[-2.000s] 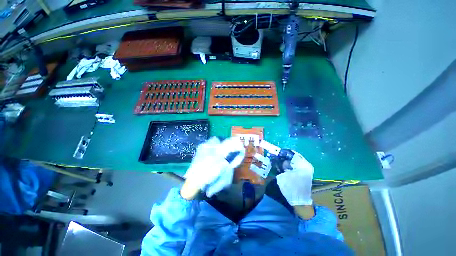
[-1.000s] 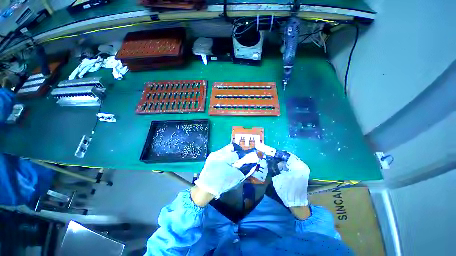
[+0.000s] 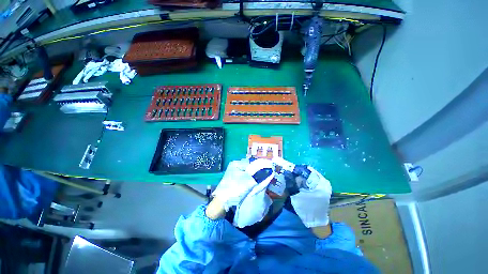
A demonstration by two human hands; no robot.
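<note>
The small orange fixture [image 3: 265, 140] lies at the bench's front edge, with a white toothed piece [image 3: 265, 150] on its upper part. Its lower part is hidden by my gloves. My left hand [image 3: 243, 187], in a white glove with dark fingertips, is at the fixture's lower left. My right hand [image 3: 310, 195], gloved the same way, is at its lower right, fingers bent near a small white piece. The fingertips of both hands are close together. What they grip is too blurred to tell.
A black parts tray [image 3: 188, 151] with silver bits stands left of the fixture. Two orange-brown trays [image 3: 184, 103] [image 3: 261, 105] lie behind. A dark flat plate [image 3: 326, 125] is at the right. An electric screwdriver [image 3: 310, 53] hangs at the rear. Finned bars [image 3: 83, 98] lie left.
My left hand moved right and down to the fixture's lower part, then turned slightly, with more of the glove now over the fixture. My right hand has stayed near the fixture's right side.
</note>
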